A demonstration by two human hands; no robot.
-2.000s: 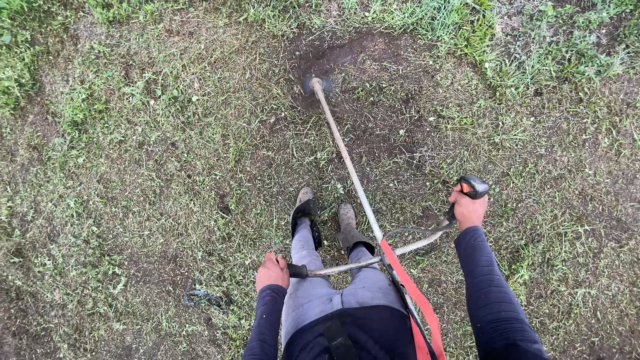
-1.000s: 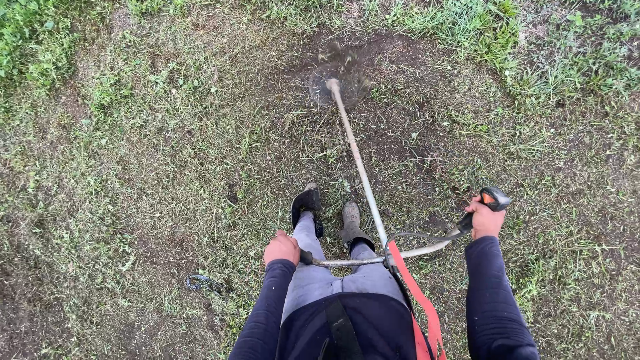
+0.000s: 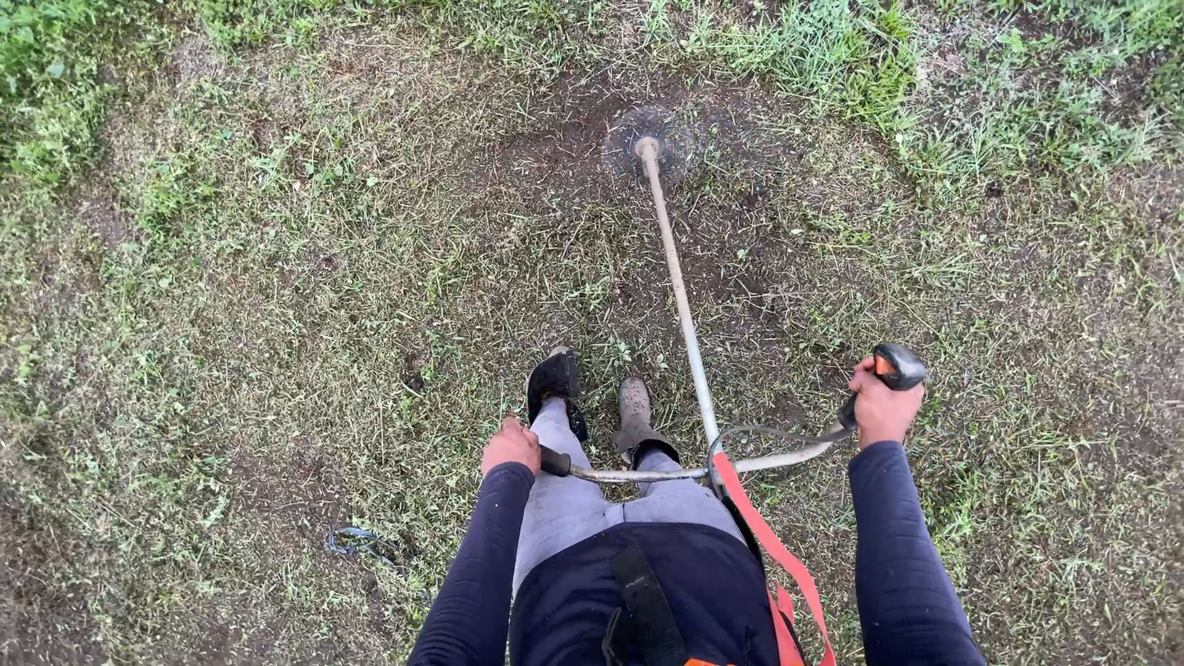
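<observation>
A brush cutter with a long metal shaft (image 3: 682, 296) reaches from my waist up to the far ground, where its cutting head (image 3: 648, 148) is a blurred, spinning disc low over bare soil. My left hand (image 3: 511, 447) is closed on the black left grip (image 3: 553, 462) of the curved handlebar (image 3: 638, 475). On the right side, my right hand (image 3: 885, 407) wraps the black throttle handle (image 3: 899, 366), which has an orange part on top. A red harness strap (image 3: 775, 548) runs from the shaft down to my right side.
My boots (image 3: 635, 407) stand on cut grass below the handlebar. Taller green grass (image 3: 823, 55) grows along the top edge, with leafy weeds (image 3: 46, 83) at the top left. A dark, thin looped object (image 3: 356, 544) lies on the ground at the lower left.
The cutting head and shaft have swung to the right across the bare soil since two seconds ago. Both hands have moved right with the handlebar, still gripping it.
</observation>
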